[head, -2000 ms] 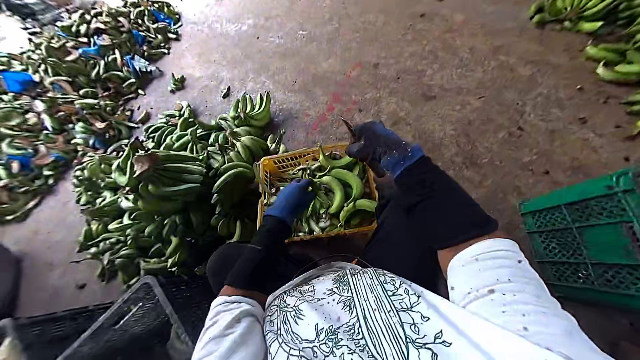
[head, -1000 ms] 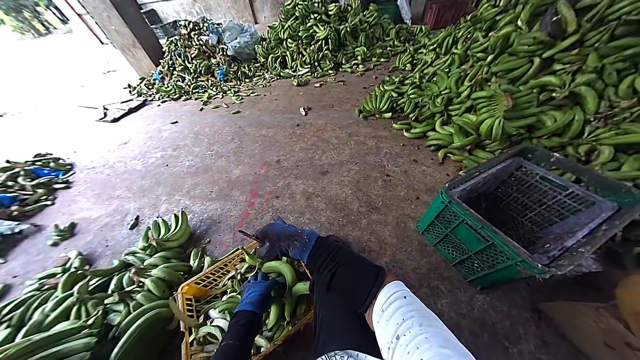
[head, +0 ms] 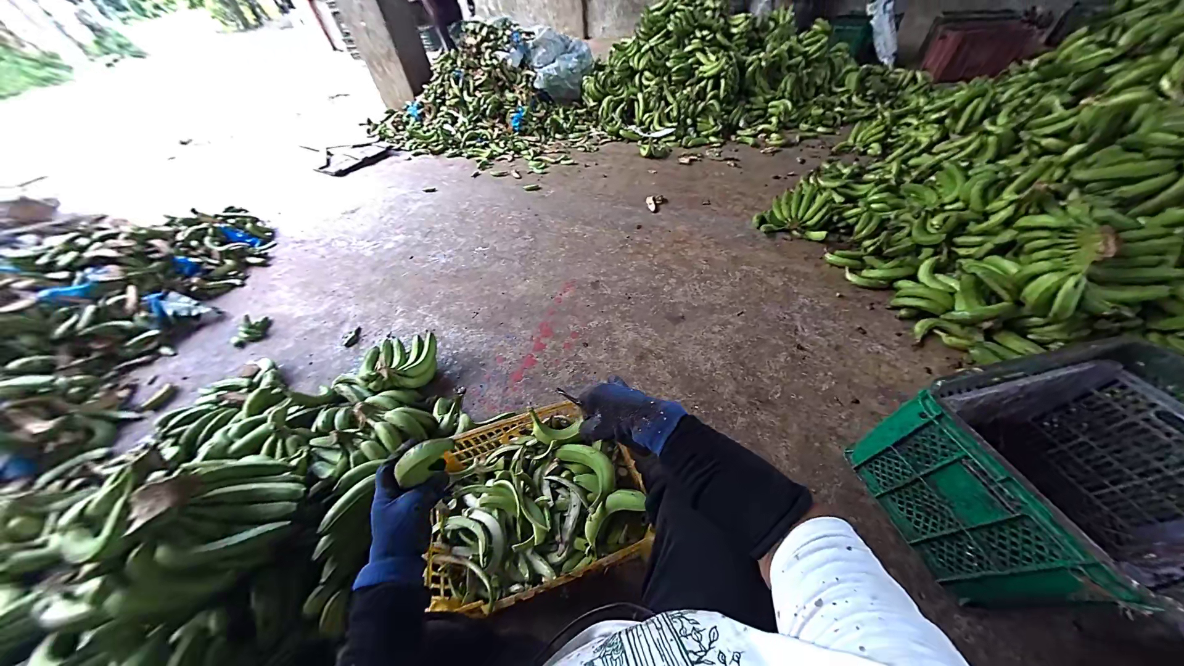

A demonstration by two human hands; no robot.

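My left hand (head: 402,509), in a blue glove, is closed around a green banana (head: 424,462) at the left rim of a yellow plastic crate (head: 536,583). Peels and green bananas (head: 587,467) fill the crate. Over its far right corner is my right hand (head: 624,414), in a dark blue glove, its fingers curled around a thin dark tool (head: 568,398), probably a knife; only its tip shows. A green banana (head: 555,430) lies just under that hand. Bunches of green bananas (head: 240,499) are heaped against the crate's left side.
A green plastic crate (head: 971,518) stands at the right. Behind it rises a large heap of green bananas (head: 1045,240). Another heap (head: 703,74) lies by the back wall near a concrete pillar (head: 384,46). Discarded bananas and blue plastic (head: 102,287) cover the floor at far left.
My left hand has moved from inside the yellow crate to its left rim and now holds a banana. My right hand stays near the crate's far corner. The view has tilted up since the first frame.
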